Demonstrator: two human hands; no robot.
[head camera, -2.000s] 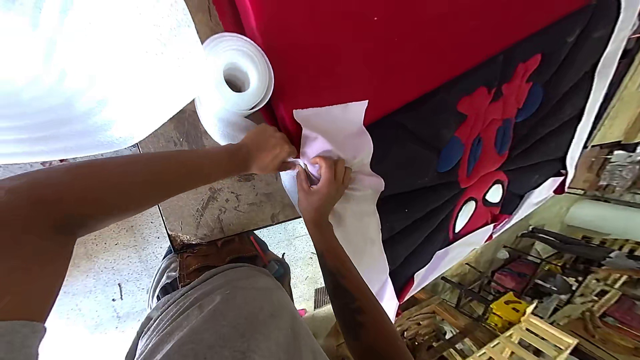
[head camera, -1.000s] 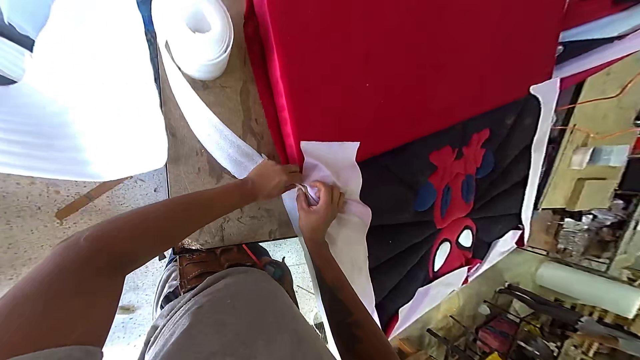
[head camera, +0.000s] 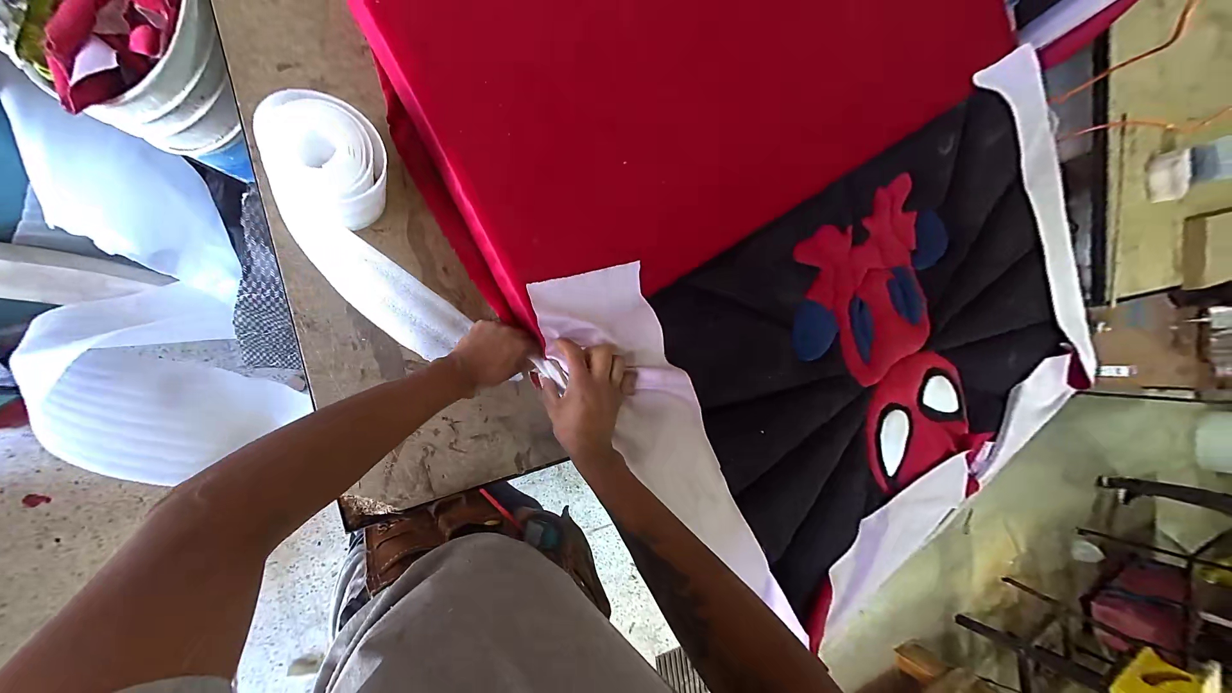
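Observation:
My left hand (head camera: 496, 353) is closed on the near end of a white foam strip (head camera: 385, 294), which runs back to its loose roll (head camera: 318, 154). Just to the right, my right hand (head camera: 587, 397) pinches bunched white fabric at the corner of a red upholstered panel (head camera: 674, 135). The fingertips of both hands almost meet there. A white fabric flap (head camera: 693, 481) lies under and below my right hand, along a black quilted panel (head camera: 760, 385) with a red masked-figure appliqué (head camera: 914, 423). What lies inside my fingers is partly hidden.
The worn wooden tabletop (head camera: 337, 346) ends close to my waist, where a brown leather tool belt (head camera: 433, 529) hangs. At left stand a bucket (head camera: 183, 87) of fabric scraps and white foam sheeting (head camera: 154, 404). Metal frames (head camera: 1039, 616) are at lower right.
The view has shifted, now showing the scrap bucket. More of the foam strip lies unrolled between roll and left hand than two seconds ago. Both hands stay at the panel's corner.

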